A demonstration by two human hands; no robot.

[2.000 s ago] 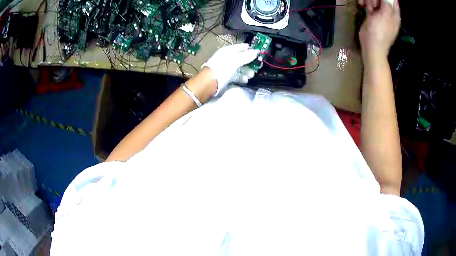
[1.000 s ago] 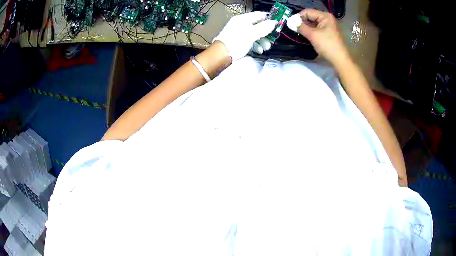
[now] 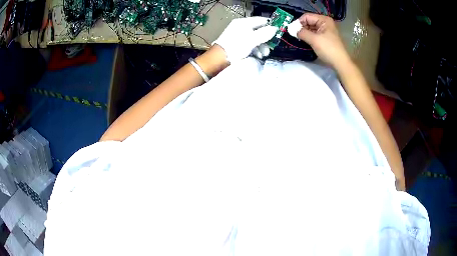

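My left hand [image 3: 246,37], in a white glove, holds a small green circuit board [image 3: 282,19] by its left edge, tilted, above a black housing. My right hand [image 3: 318,32], with white covers on the fingertips, is at the board's right edge. Its thumb and finger are pinched together at a thin red lead wire [image 3: 290,44] by the board; the wire end is hidden by the fingertips. The black rear housing [image 3: 295,54] lies under the hands, mostly covered. Part of a second black housing [image 3: 336,9] shows at the top edge.
A tangled pile of green boards [image 3: 145,15] lies on the tan bench [image 3: 225,9] at left, its wires hanging over the edge. Tools with orange-red handles [image 3: 45,25] lie far left. Dark stacked housings [image 3: 406,50] stand at right. A carton [image 3: 116,80] is below the bench.
My right hand has come from the upper right to the board, and my left hand has risen with the board. The view has shifted. Over the last second little has moved.
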